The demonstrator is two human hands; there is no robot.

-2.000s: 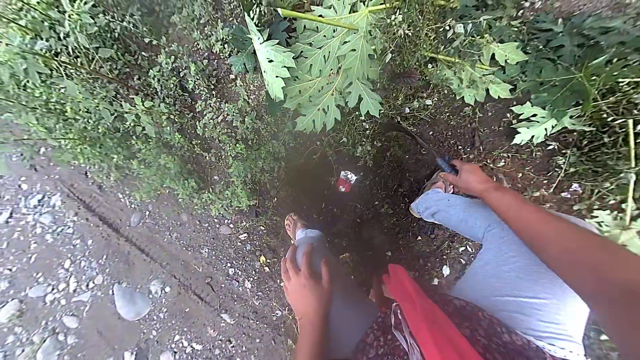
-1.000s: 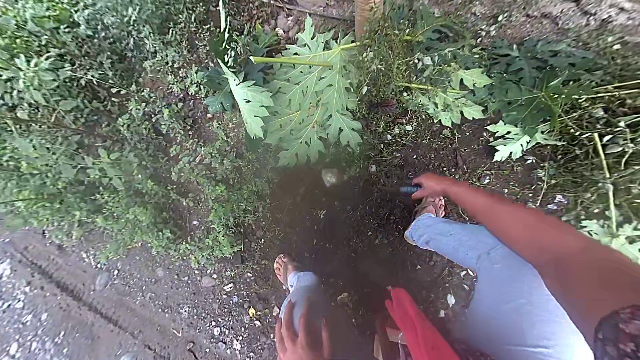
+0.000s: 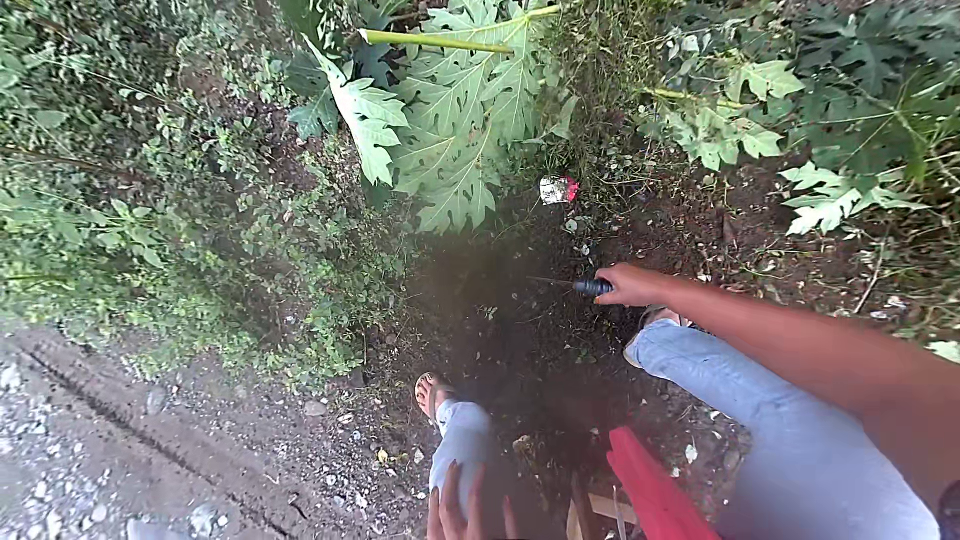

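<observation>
My right hand (image 3: 630, 285) is closed around the dark ribbed handle (image 3: 592, 287) of a tool, in front of my right foot. A thin blade seems to run left from the handle over dark soil, but blur hides its shape. My left hand (image 3: 472, 506) rests with fingers spread on my left trouser leg (image 3: 461, 442) at the bottom edge, holding nothing that shows. A crumpled white and red wrapper (image 3: 556, 190) lies on the ground above the tool, beside large lobed green leaves (image 3: 457, 112).
Dense low weeds (image 3: 300, 285) grow at the left. Gravel (image 3: 45, 465) and a rutted dirt track lie at lower left. More lobed leaves (image 3: 832, 199) stand at upper right. A red cloth (image 3: 652, 487) hangs between my legs, near a piece of wooden frame (image 3: 600, 506).
My right hand, still on the handle, has moved left from beyond my right foot to in front of it. The wrapper, earlier on the dark soil between my feet, now lies farther forward near the leaves.
</observation>
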